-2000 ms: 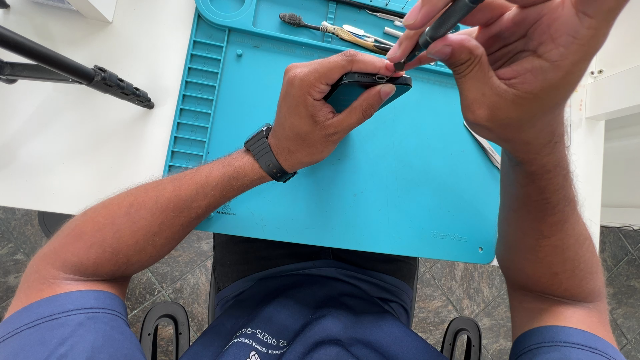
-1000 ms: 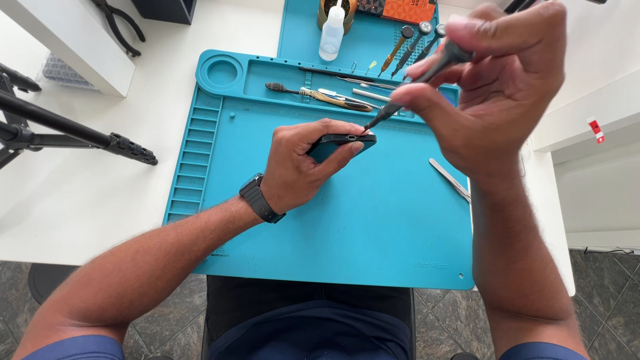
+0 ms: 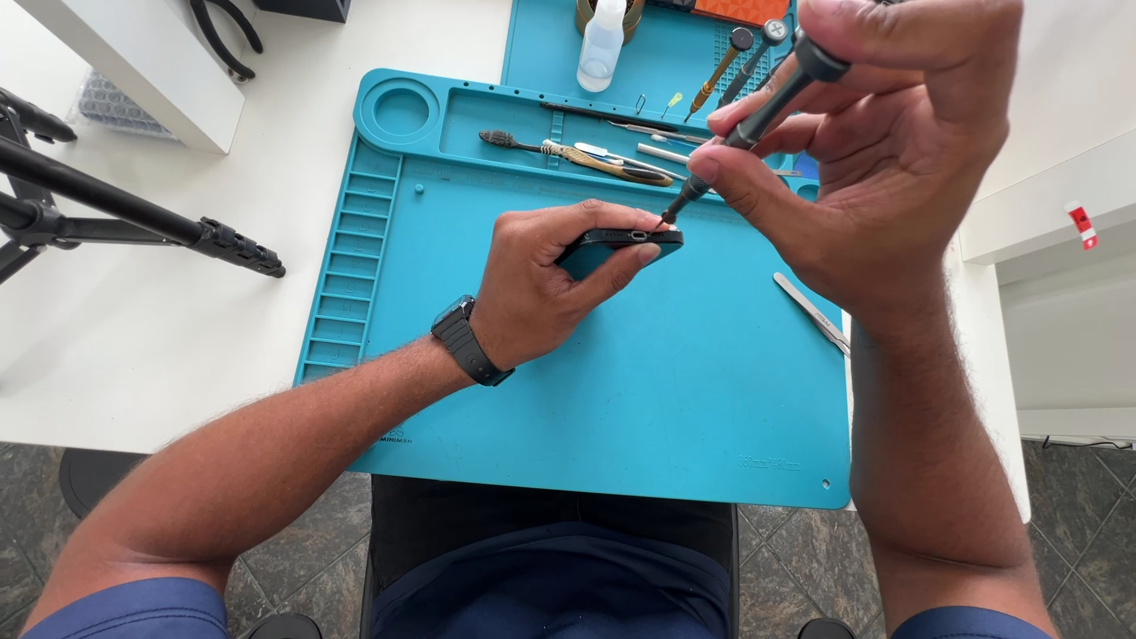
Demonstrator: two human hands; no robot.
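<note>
My left hand (image 3: pixel 550 275) grips a black smartphone (image 3: pixel 621 238) above a teal silicone repair mat (image 3: pixel 621 390), with the edge that has the charging port facing up. In my right hand (image 3: pixel 870 151) is a dark precision screwdriver (image 3: pixel 754 120), slanting down to the left. Its tip meets the phone's port edge, right of the port, close to my left fingertips; whether it sits in a screw is too small to tell. My right fingers and thumb pinch the shaft, and the top of the handle is partly hidden.
A brush (image 3: pixel 532 145) and slim tools lie in the mat's tray. Metal tweezers (image 3: pixel 809 311) rest at its right edge. Behind stand a plastic bottle (image 3: pixel 602 44) and more screwdrivers (image 3: pixel 721 71). A black tripod (image 3: pixel 133 200) is at left, pliers (image 3: pixel 226 40) beyond.
The view has shifted, now showing more of the table's back. Both hands keep hold of the phone and the screwdriver. My right fingers have changed their position on the screwdriver.
</note>
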